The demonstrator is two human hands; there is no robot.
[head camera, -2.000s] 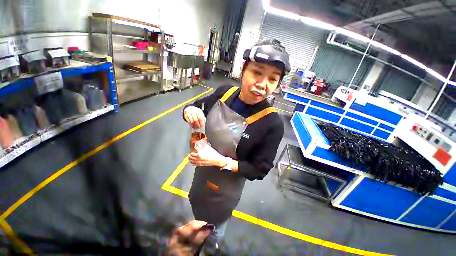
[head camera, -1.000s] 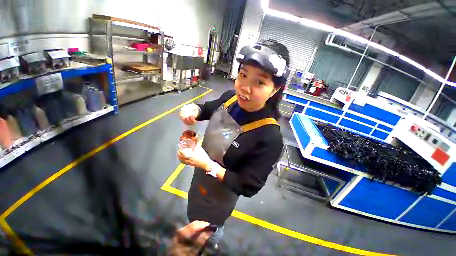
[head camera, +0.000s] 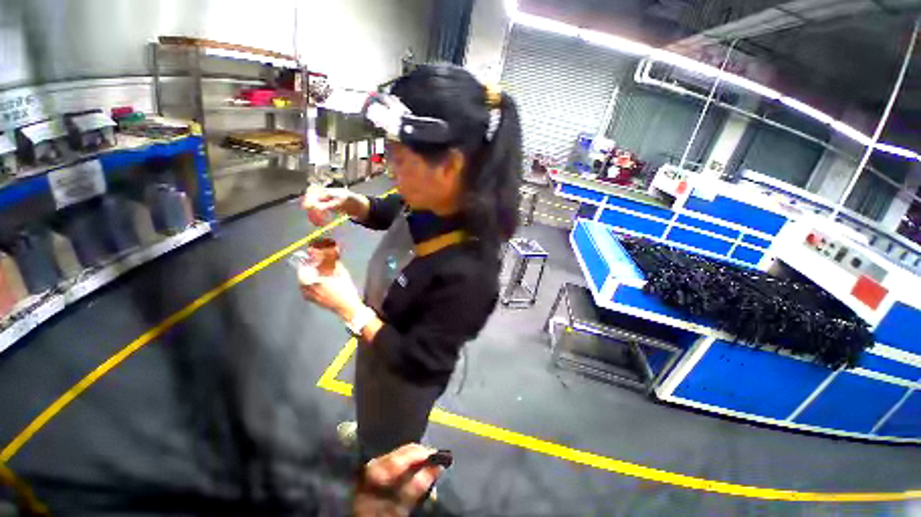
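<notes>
My left hand [head camera: 396, 479] shows at the bottom edge, cut off by it and somewhat blurred. Its fingertips pinch a small dark piece [head camera: 438, 458], which looks like the end of a black strap; the rest of it is hidden or out of the picture. My right hand is not in view.
A person in a grey apron [head camera: 389, 384] stands close in front, holding a brownish jar [head camera: 323, 254]. Black straps [head camera: 747, 303] lie heaped on a blue-and-white machine [head camera: 727, 376] at right. A metal stool [head camera: 523, 271] and low metal frame [head camera: 606, 348] stand behind. Shelves are at left.
The person in the apron has turned to the left, away from me, and moved left in view with the jar. My left hand still holds the dark piece. The view has shifted slightly.
</notes>
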